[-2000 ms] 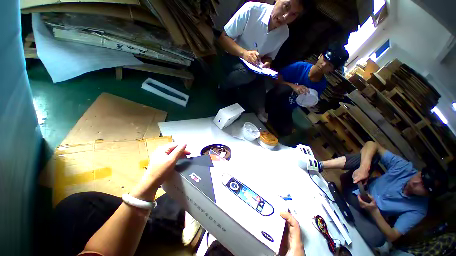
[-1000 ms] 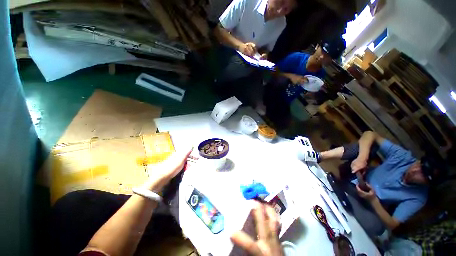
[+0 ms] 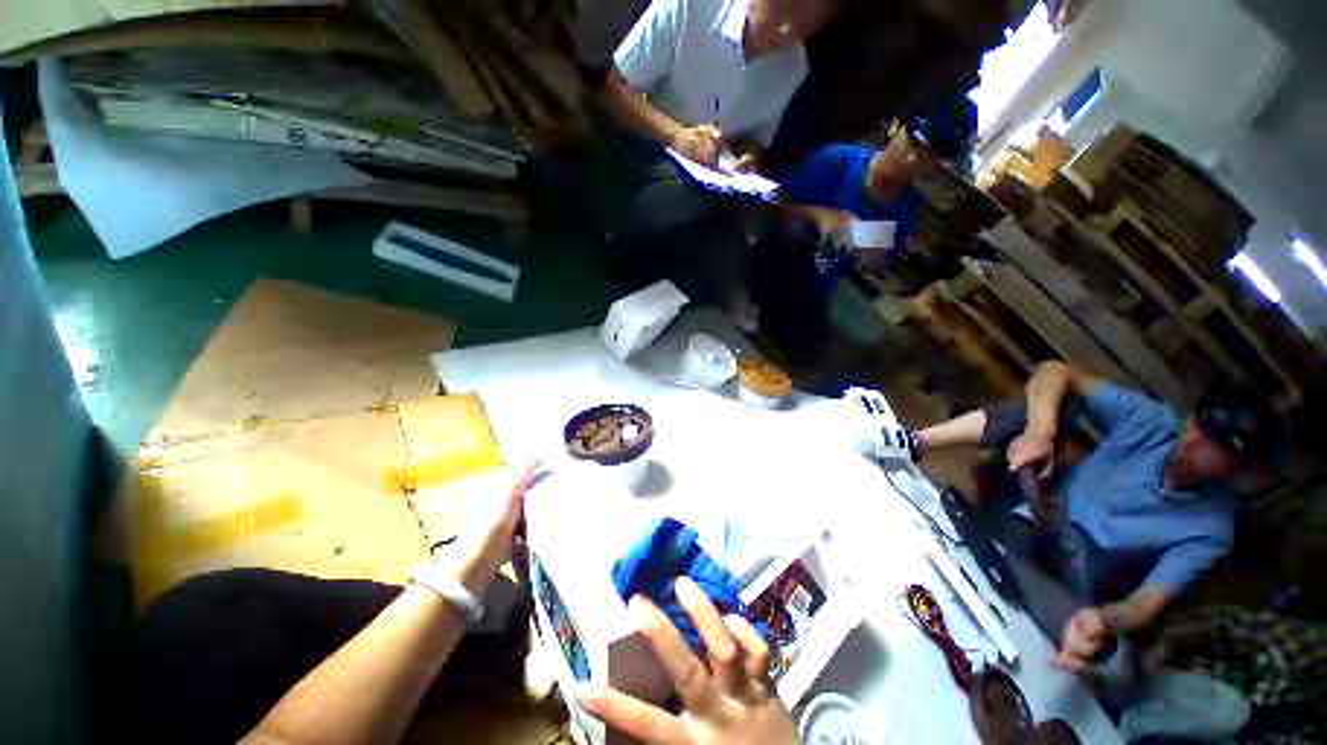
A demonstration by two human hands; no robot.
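Note:
A white retail carton with a screen picture (image 3: 559, 620) on its left-facing side stands in front of me, its white top blending into the table. My left hand (image 3: 502, 527) is at its far left edge, fingers extended; how firmly it touches is unclear. My right hand (image 3: 702, 681) is over the carton's near part, fingers spread, with the fingertips on a crumpled blue cloth (image 3: 672, 565). The right palm's underside is hidden.
On the white table (image 3: 502, 367) are a dark-rimmed bowl (image 3: 608, 434), a tray of cables (image 3: 793, 611), a small white box (image 3: 640, 320), an orange-topped tub (image 3: 763, 383) and a red-black cable (image 3: 931, 626). Several people are around the far and right sides.
The right hand has reached the blue cloth, which has shifted left and nearer. The carton has turned so its picture side shows only narrowly at left. A seated person's round white item now shows as a card.

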